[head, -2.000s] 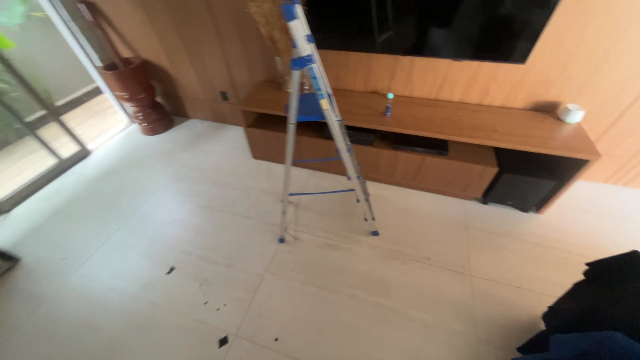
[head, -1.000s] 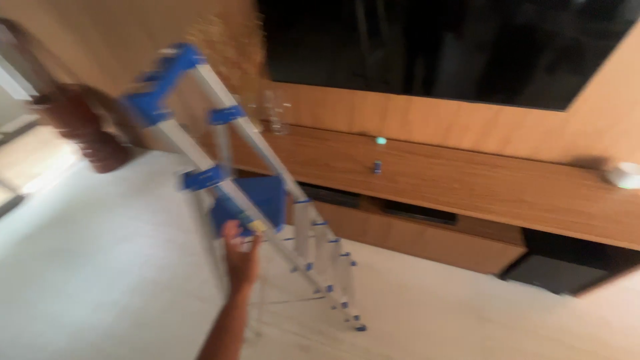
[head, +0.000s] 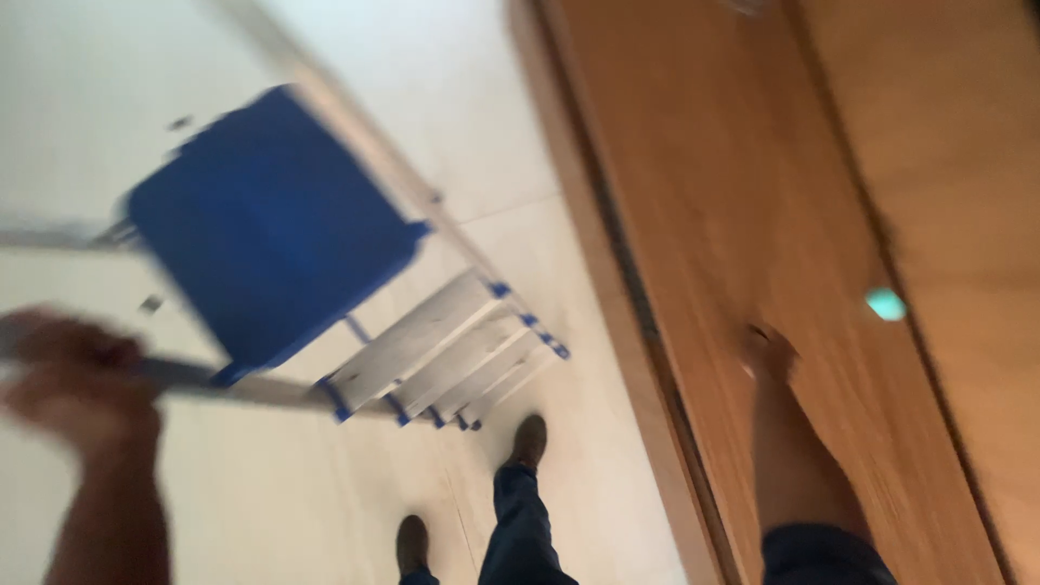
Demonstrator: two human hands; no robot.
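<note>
My left hand (head: 89, 374), blurred, is closed around the side rail of an aluminium stepladder at the lower left. The ladder's blue platform (head: 272, 227) lies just beyond that hand, with several flat metal steps (head: 414, 349) and blue end caps below it. Over the wooden TV console top (head: 715, 203) is my right hand (head: 768, 353), its fingers partly curled. Whether it touches the wood or holds something small is unclear. A small turquoise object (head: 886, 303) is on the console near the wall side, to the right of my right hand.
My two shoes stand on the pale tiled floor (head: 325, 479), between the ladder's foot and the console. Small dark bits (head: 151, 304) lie on the floor near the platform. The wood-panelled wall (head: 967, 162) runs along the right.
The view has swung steeply down and turned. My left hand, absent two seconds ago and at the ladder one second ago, is now around its rail. My right hand has come into view over the console.
</note>
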